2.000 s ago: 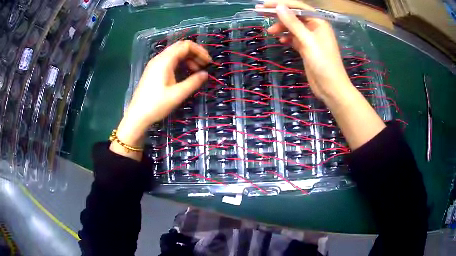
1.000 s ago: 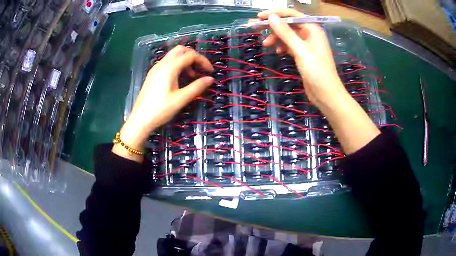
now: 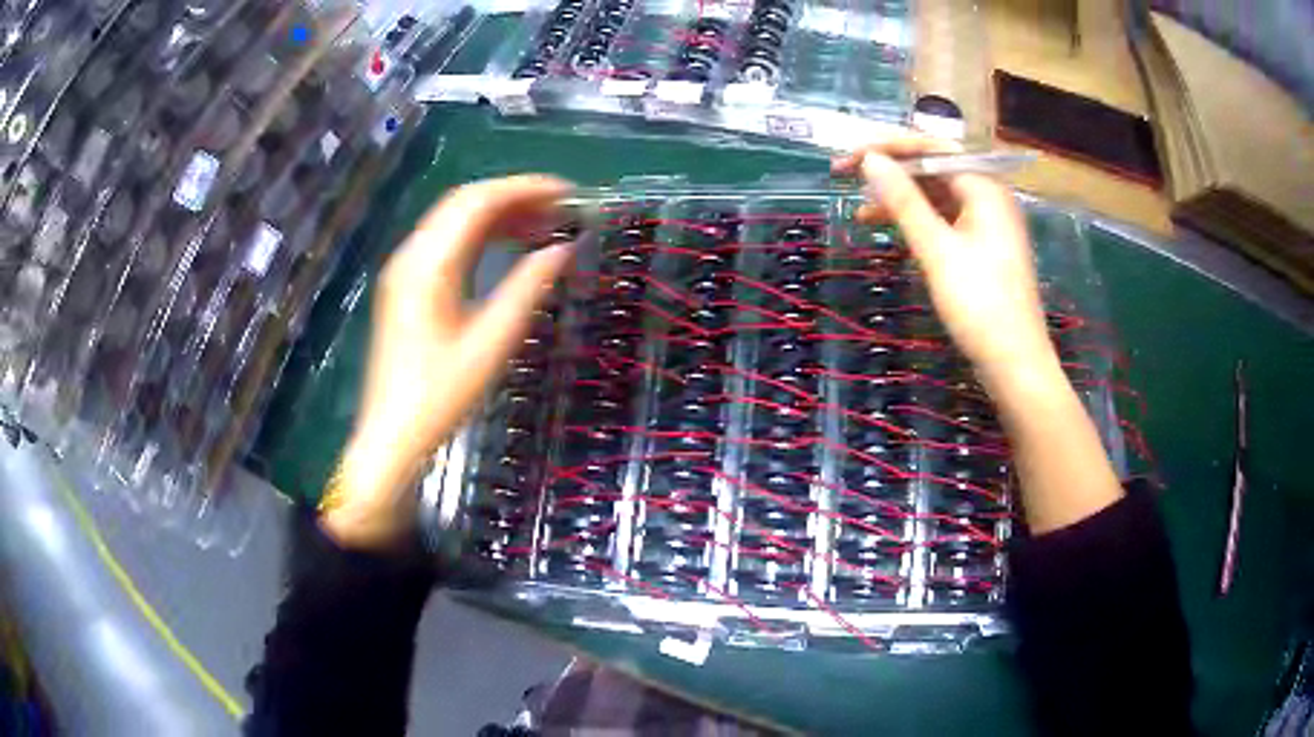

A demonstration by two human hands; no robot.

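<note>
A clear blister tray [image 3: 807,622] lies on the green mat, its pockets holding rows of round dark speaker units [image 3: 787,446] with red lead wires [image 3: 778,406] trailing to the right. My left hand [image 3: 458,338] is over the tray's upper left part, slightly blurred, thumb and fingers apart, with nothing visible between them. My right hand [image 3: 958,252] is over the tray's upper right edge and holds slim silver tweezers [image 3: 968,163] like a pen, lying across the hand. The tweezer tips at the fingers are not clear.
Stacked trays of units [image 3: 159,216] stand at left. A second, partly filled tray [image 3: 656,98] lies at the far edge. Brown cardboard [image 3: 1247,151] and a dark pad [image 3: 1078,127] are at upper right. A thin stick [image 3: 1235,482] lies on the mat at right. A white label [image 3: 686,649] is at the near edge.
The view has tilted up, showing the second tray and the dark pad. My left hand has moved to the tray's upper left, its fingers wider apart. My right hand still holds the tweezers.
</note>
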